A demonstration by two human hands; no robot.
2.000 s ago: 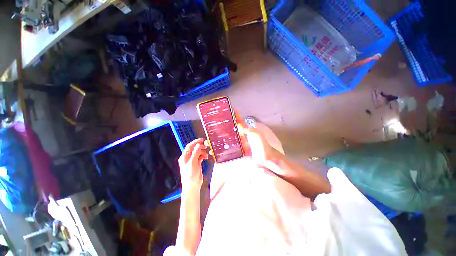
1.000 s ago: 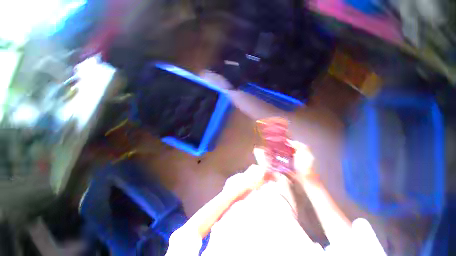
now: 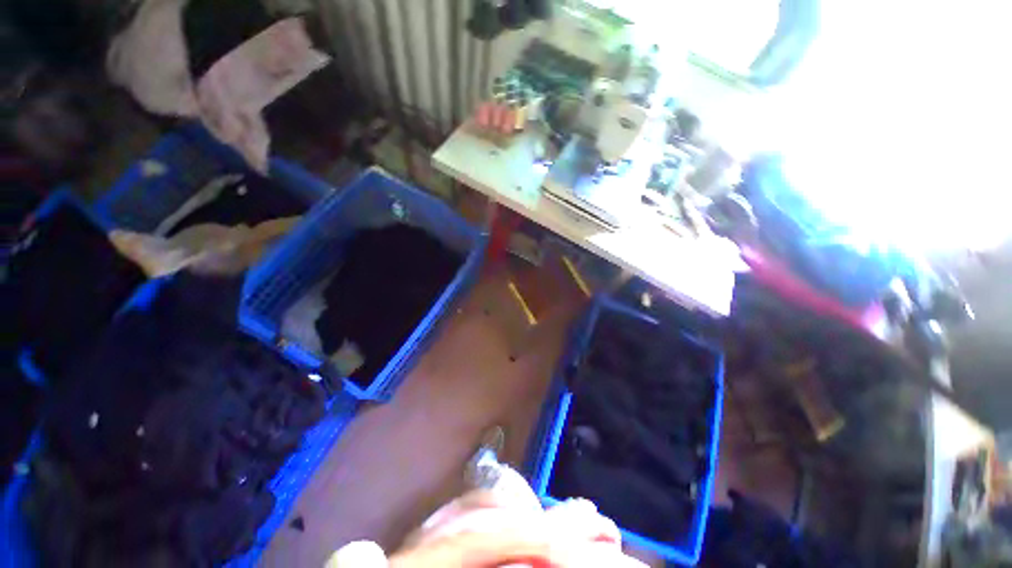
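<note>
Overexposed skin [image 3: 499, 544] shows at the bottom edge, cut off by the frame. It looks like a forearm and fingers, but I cannot separate my left hand from my right hand or see a grip. The smartphone is not visible. A shoe tip [image 3: 485, 466] shows just above. To the right, a blue crate [image 3: 717, 444] holds dark garments [image 3: 638, 427]. Ahead to the left, another open blue crate [image 3: 438, 322] holds a black heap [image 3: 388, 288].
A large dark garment heap [image 3: 167, 411] overfills a crate at left. A pale sewing table [image 3: 655, 266] with a sewing machine [image 3: 616, 122] and orange-red cones [image 3: 502, 118] stands ahead. Reddish floor [image 3: 411, 444] runs between the crates. Pale cloth [image 3: 250, 83] lies at upper left.
The view has swung to the crates and sewing table. The phone, held in both hands before, is out of sight. The hands have dropped to the bottom edge.
</note>
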